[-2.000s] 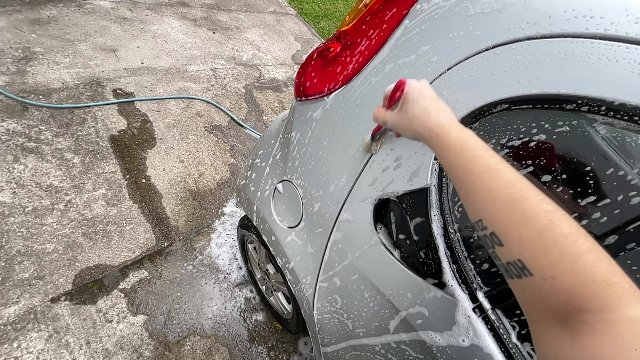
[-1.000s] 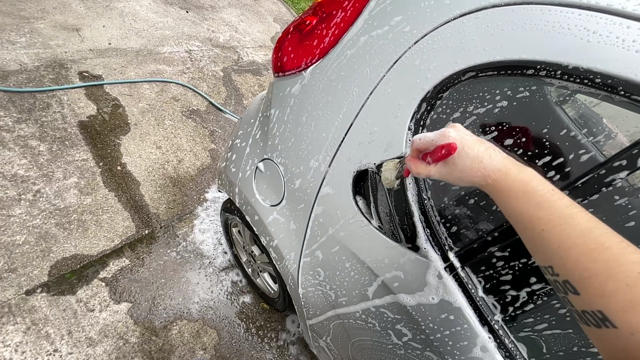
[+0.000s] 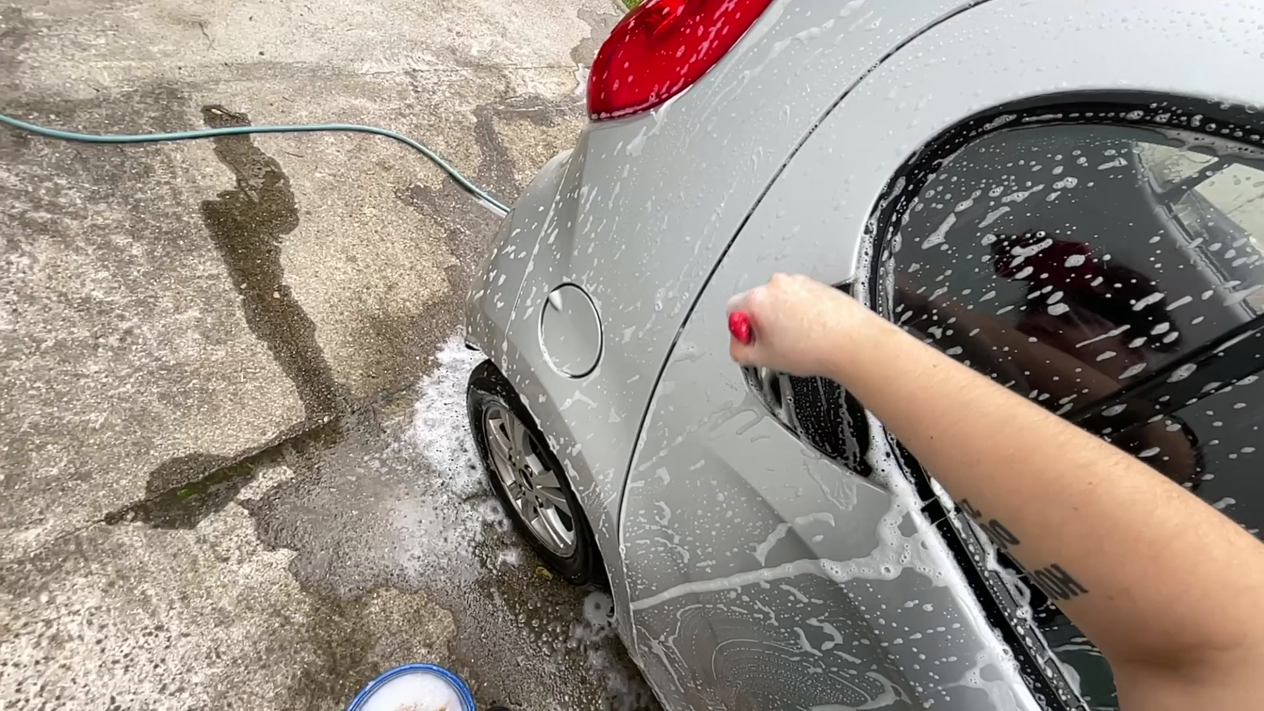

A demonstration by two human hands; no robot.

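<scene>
My right hand (image 3: 795,326) is closed around a brush with a red handle (image 3: 741,327); its bristles are hidden behind the fist. The hand is at the upper left edge of the black door handle recess (image 3: 825,420), covering part of it. Around it, the silver car's rear door (image 3: 731,464) is streaked with white foam. To the right of the recess is the dark side window (image 3: 1037,237), spotted with suds and framed by a black seal. My left hand is out of view.
A round fuel flap (image 3: 571,331), red tail light (image 3: 667,49) and rear wheel (image 3: 528,469) lie left of the door. A green-blue hose (image 3: 296,128) crosses the wet, foamy concrete (image 3: 118,296). At the bottom edge, a blue-rimmed bucket (image 3: 464,681) contains white suds.
My right hand has gone from the panel seam below the tail light down to the handle recess, then to its upper left edge. The bucket has come into view.
</scene>
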